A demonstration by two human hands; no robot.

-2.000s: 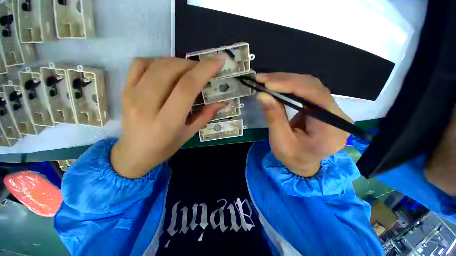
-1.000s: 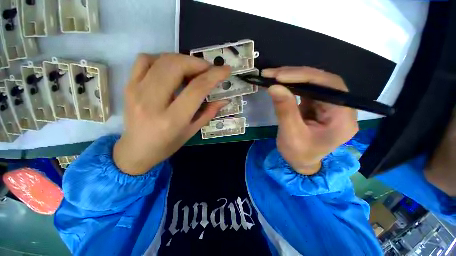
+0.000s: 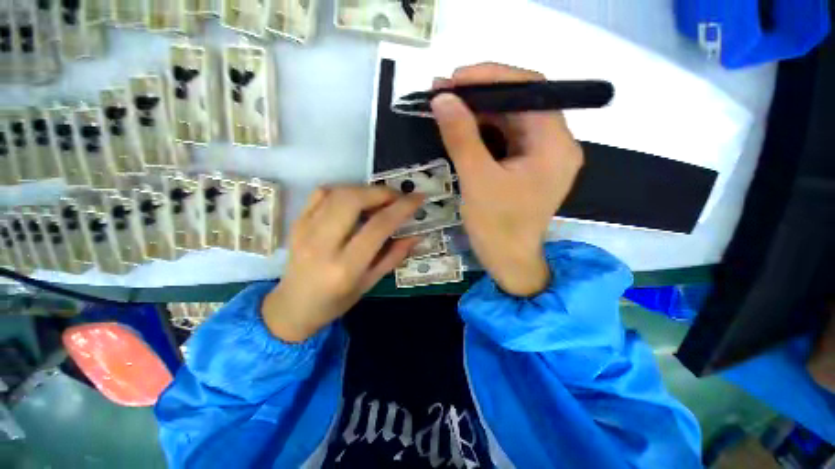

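My left hand [image 3: 343,247] rests on a stepwise stack of beige housings [image 3: 423,271] near the bench's front edge, fingers on the upper ones. A small dark piece lies in the top housing [image 3: 428,186]. My right hand [image 3: 513,160] holds black tweezers [image 3: 536,94] almost level. Their tips are over the left end of the black adhesive sheet [image 3: 641,183], at the border of its white backing paper [image 3: 632,87]. Whether the tips hold a piece cannot be told.
Rows of beige housings with black fittings [image 3: 249,92] stand at left. Another housing [image 3: 384,20] lies beyond the sheet. A blue bin [image 3: 755,27] is at upper right. An orange-red bag [image 3: 117,364] is at lower left. A dark tray edge [image 3: 760,211] runs along the right.
My right hand has moved with the tweezers from the housings to the sheet's far left part. My left hand stays on the stack. The view has shifted, showing more rows and the blue bin.
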